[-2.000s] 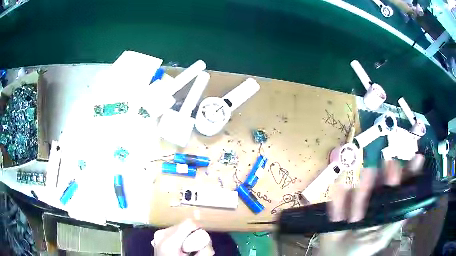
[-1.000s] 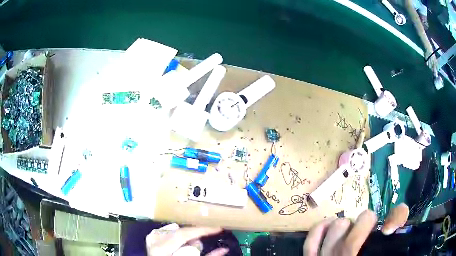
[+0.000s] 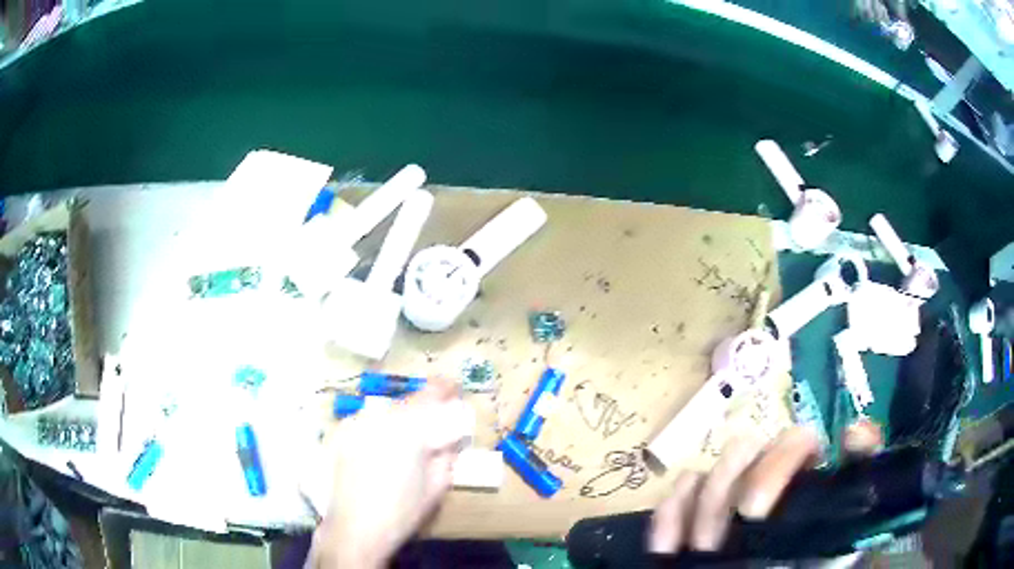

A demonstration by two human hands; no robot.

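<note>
My left hand (image 3: 384,472) is blurred. It lies over the left part of a white handle cover (image 3: 478,469), its fingertips near two blue cells (image 3: 389,385). Whether it grips anything is unclear. My right hand (image 3: 739,483) is closed around a thick black electric screwdriver (image 3: 623,541) at the front edge. Two more blue cells (image 3: 532,465) lie right of the cover, with a small green board (image 3: 546,325) above them. A white fan body (image 3: 443,287) lies behind on the cardboard.
Fan bodies (image 3: 747,358) lie at the right, some on the green surface. Thin wire loops (image 3: 612,472) and dark specks lie on the cardboard (image 3: 656,267). White sheets, a green board panel (image 3: 226,281) and blue cells (image 3: 250,459) are at left, beside a carton of boards (image 3: 80,322).
My left hand has moved up from the front edge onto the cover and near the blue cells. My right hand has lifted the black screwdriver into fuller view. The camera view has shifted.
</note>
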